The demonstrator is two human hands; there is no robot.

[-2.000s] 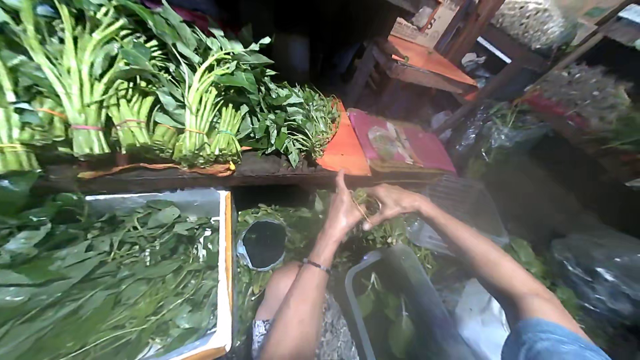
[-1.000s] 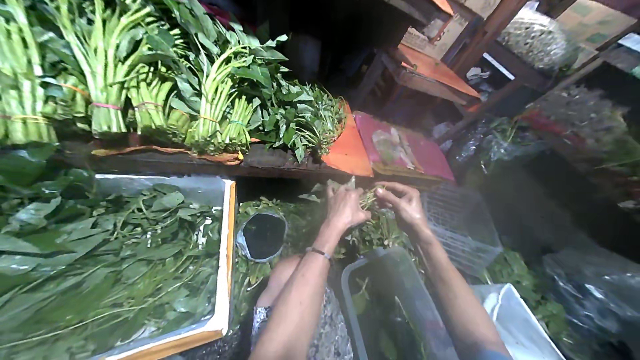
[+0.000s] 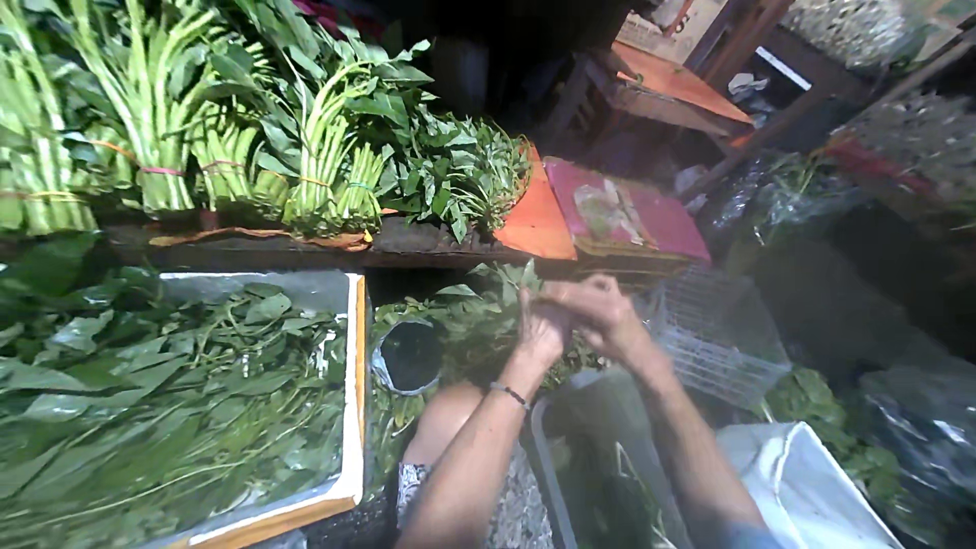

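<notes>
My left hand (image 3: 545, 328), with a dark bracelet at its wrist, is closed around a small bunch of leafy greens (image 3: 512, 284); the leaves stick out above and to the left of the fingers. My right hand (image 3: 606, 316) meets it from the right, its fingers overlapping the left hand at the stems. Whether the right fingers grip the stems or something thin is hidden by blur. Tied bunches of leafy greens (image 3: 164, 168) stand on the shelf at upper left, with coloured bands around their stems. More greens lie loose below my hands.
A foam box (image 3: 354, 396) of leafy greens stands at left, beside a round dark-mouthed container (image 3: 412, 357). A clear plastic tub (image 3: 553, 488) is under my right forearm. At right are a wire-like plastic basket (image 3: 717, 335) and a white box (image 3: 793, 473). A pink board (image 3: 633, 210) lies on the shelf.
My hands, apart at the palms two seconds ago, are now together and overlapping. Leaves show more plainly above my left hand.
</notes>
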